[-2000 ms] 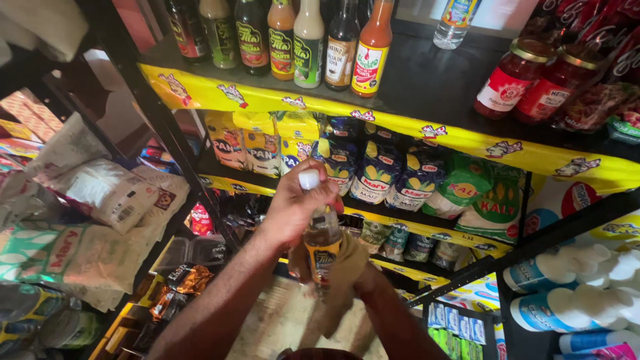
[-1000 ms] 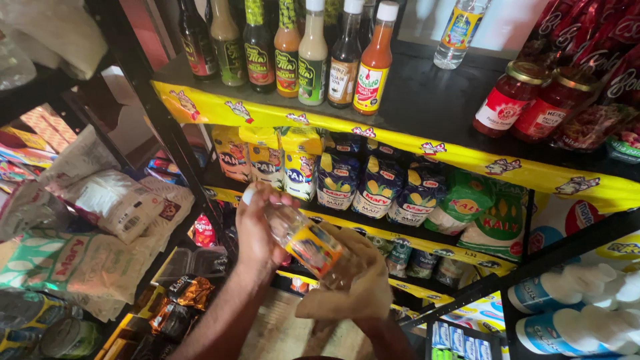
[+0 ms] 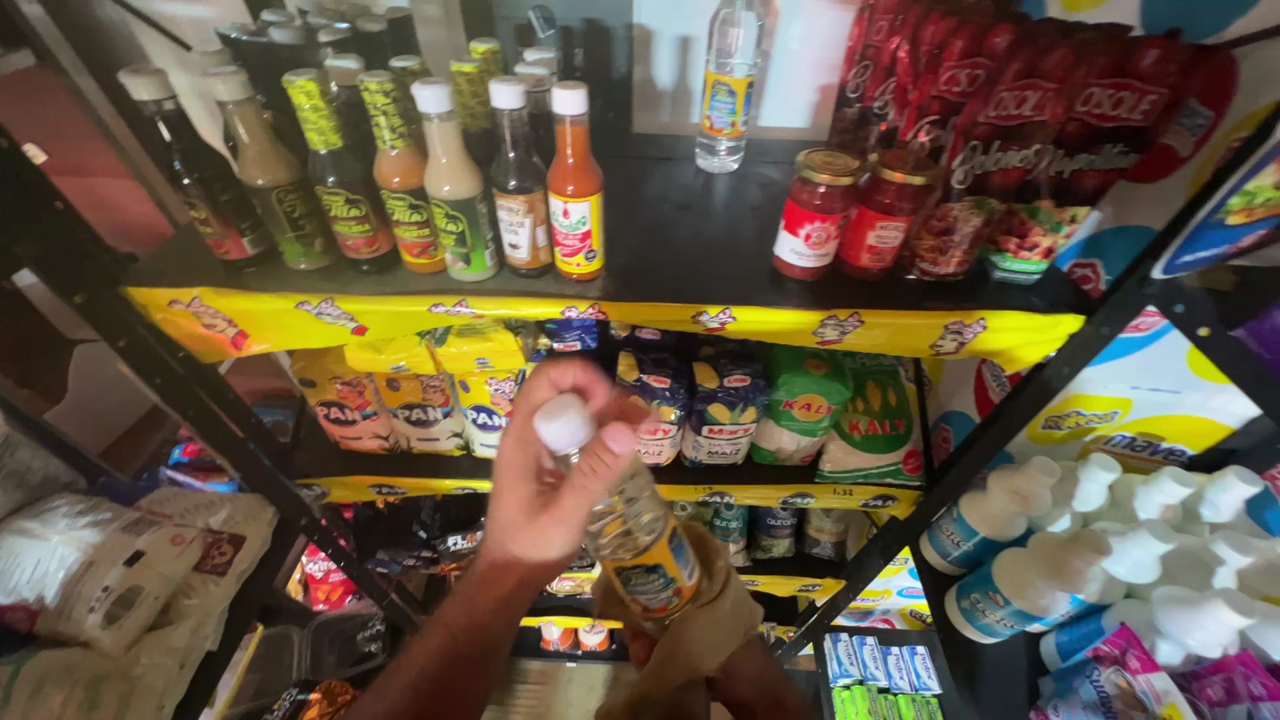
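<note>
A clear plastic bottle with a white cap and a yellow and blue label [image 3: 655,570] is tilted between my hands, in front of the shelves. My left hand [image 3: 560,470] is blurred around the bottle's neck, its thumb and fingers close to the cap. A beige cloth [image 3: 705,620] wraps the lower part of the bottle. Under and behind that cloth, my right hand [image 3: 740,670] supports the base; its fingers are mostly hidden. A similar clear bottle [image 3: 725,100] stands upright on the upper shelf.
Sauce bottles [image 3: 515,190] line the upper shelf [image 3: 670,230], with red sauce jars [image 3: 812,215] at its right. Flour bags [image 3: 725,410] fill the shelf below. White bottles [image 3: 1010,590] crowd the right rack, and plastic packages [image 3: 90,570] lie at left. Black metal posts [image 3: 1010,410] slant beside the shelves.
The bottle has turned from a sideways slant a second ago to a steeper tilt, cap up. My left hand has shifted relative to the cap. The cloth stays around the bottle's lower part.
</note>
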